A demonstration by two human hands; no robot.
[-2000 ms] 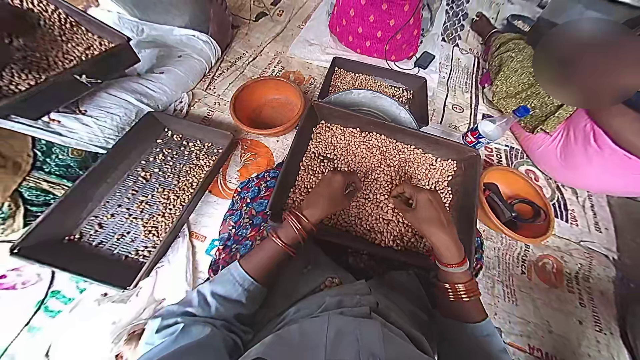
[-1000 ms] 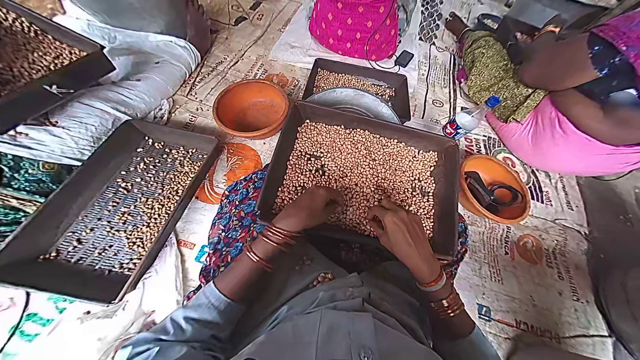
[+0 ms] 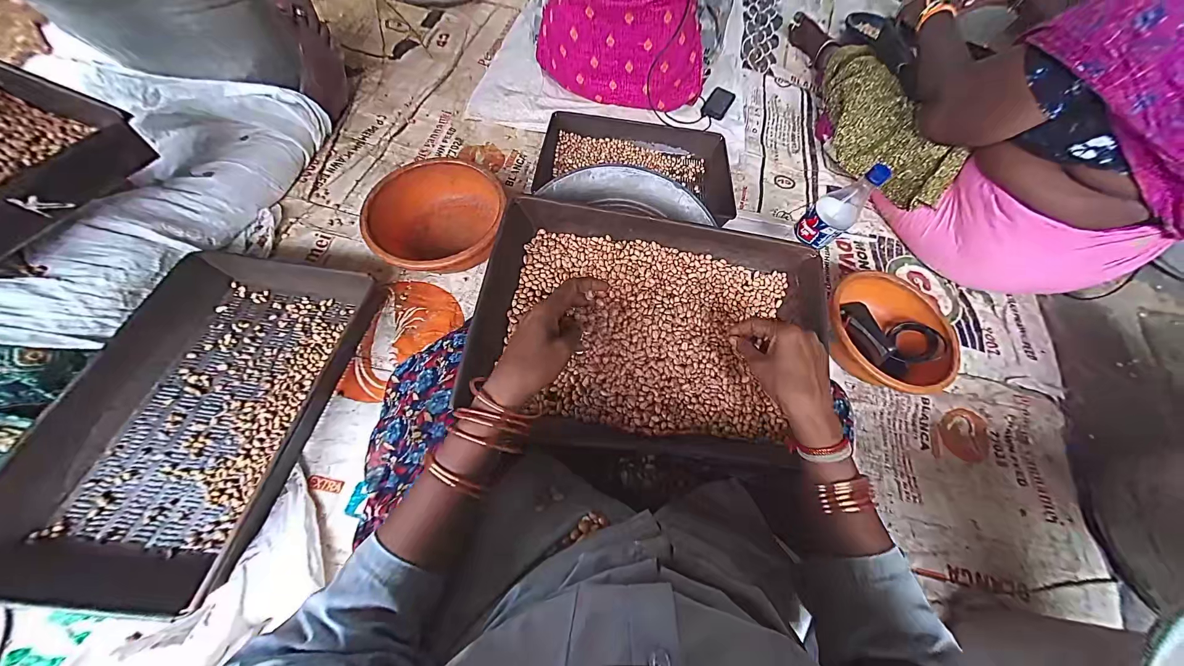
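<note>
A dark rectangular tray [image 3: 647, 450] rests across my lap, filled with small tan nuts or beans [image 3: 647, 314]. Over the left part of them is my left hand [image 3: 548, 338], its fingers curled and fingertips near the pieces. My right hand [image 3: 784, 365] is at the right side of the tray, thumb and forefinger brought close together. Whether either hand holds a piece cannot be made out. Bangles circle both wrists. A few loose pieces [image 3: 585, 527] lie on the grey cloth of my lap.
At left lies a slotted tray [image 3: 69, 444] with scattered pieces. Beyond my tray are a metal basin [image 3: 624, 185] and a smaller tray [image 3: 638, 125]. An orange bowl [image 3: 435, 217], another bowl [image 3: 893, 370] holding a black object, and a plastic bottle [image 3: 837, 211] stand nearby. Other people sit around.
Both hands were close together at the tray's near part one second ago; now they are farther apart, the left one farther up the tray. The person at right has shifted posture.
</note>
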